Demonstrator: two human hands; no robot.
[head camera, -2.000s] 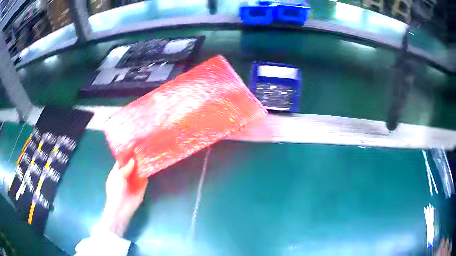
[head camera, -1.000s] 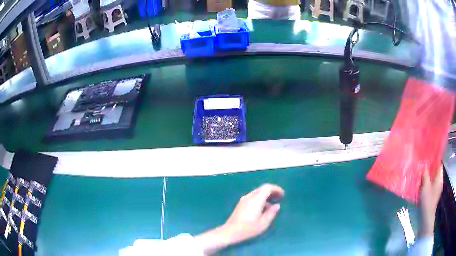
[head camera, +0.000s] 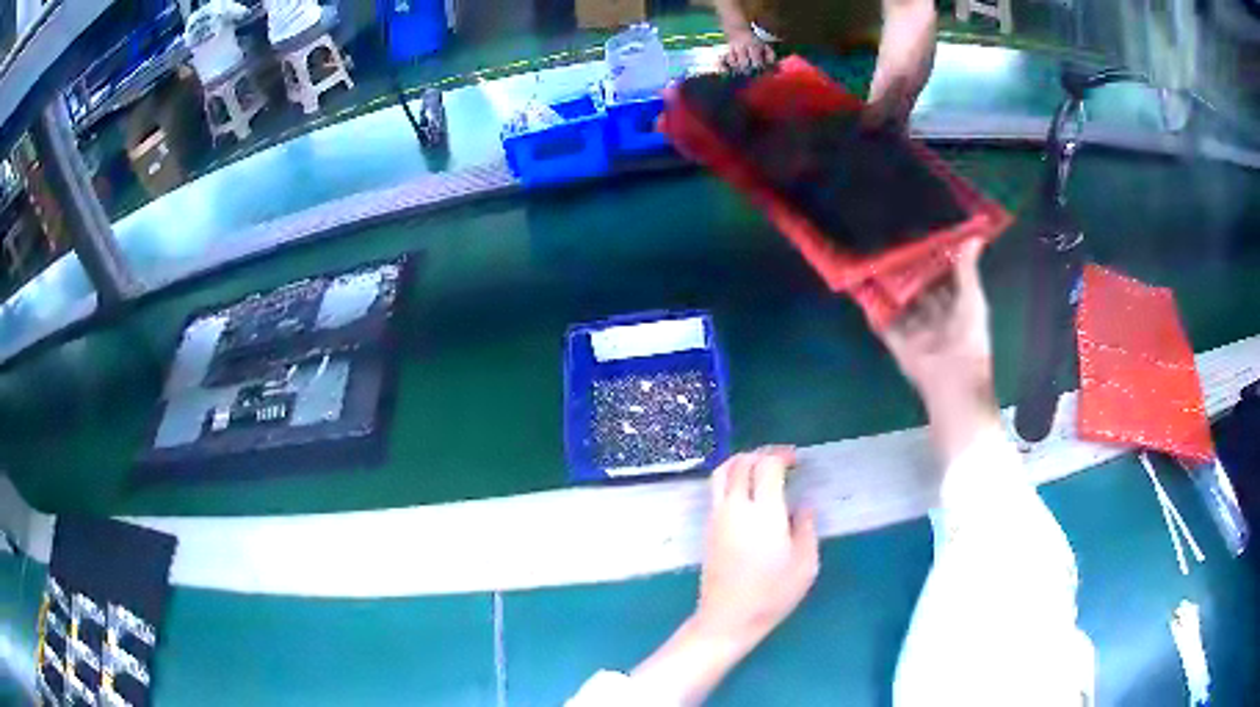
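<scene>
A stack of red bubble wrap bags with a dark board on top (head camera: 843, 180) is over the conveyor at upper centre right. My right hand (head camera: 947, 325) grips its near end. Another person's hands are at its far end. My left hand (head camera: 757, 546) is at the rail's edge near the screw bin, fingers partly curled; I see nothing in it. A flat red bubble wrap bag (head camera: 1136, 366) lies at the right across the rail.
The blue screw bin (head camera: 647, 401) stands on the conveyor. A laptop case (head camera: 277, 366) lies at left. The electric screwdriver (head camera: 1053, 304) hangs at right. Cable assemblies lie on a black mat (head camera: 108, 580). White strips (head camera: 1188, 649) lie at lower right. Blue parts bins (head camera: 560, 145) stand across the line.
The red bag from my right hand now lies at right. My right hand has moved to the stack over the conveyor. My left hand has moved forward to the rail. Another person's hands have appeared.
</scene>
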